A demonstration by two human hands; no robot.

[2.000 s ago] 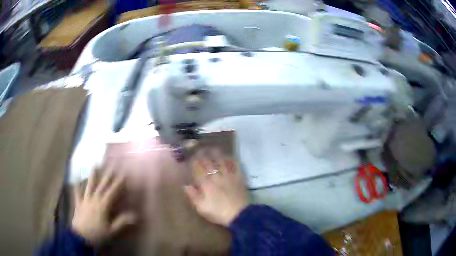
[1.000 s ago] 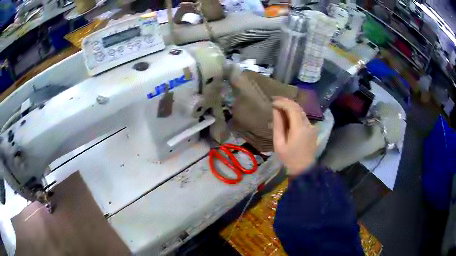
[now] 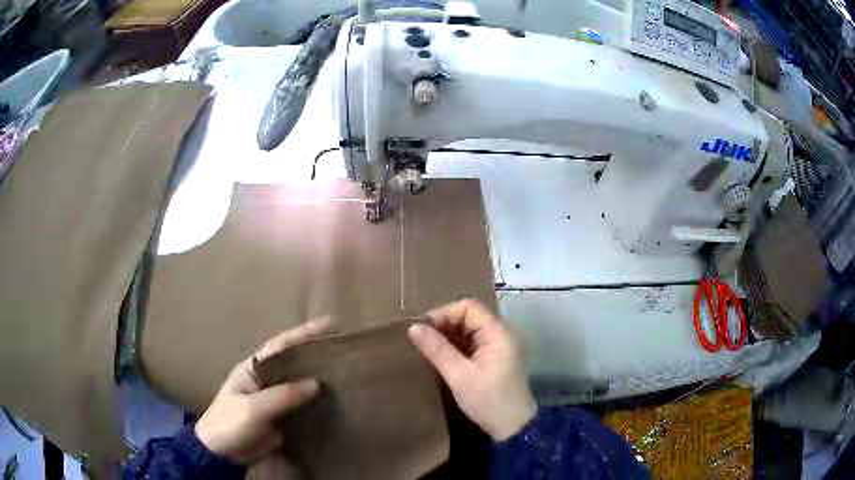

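A brown garment panel lies flat under the presser foot of the white lockstitch machine, with a pale line running down it. A brown patch pocket is held above the panel's near part, its upper edge slightly below the end of that line. My left hand grips the pocket's left edge. My right hand pinches its upper right corner between thumb and fingers.
Another brown panel lies at the left. Red-handled scissors lie right of the machine, beside a stack of brown pockets. A plastic-covered grey shape is left of the head. An orange patterned surface is low right.
My right hand has come back from the pocket stack to the front of the needle with a pocket. My left hand is in view again, holding it too. The view has turned left.
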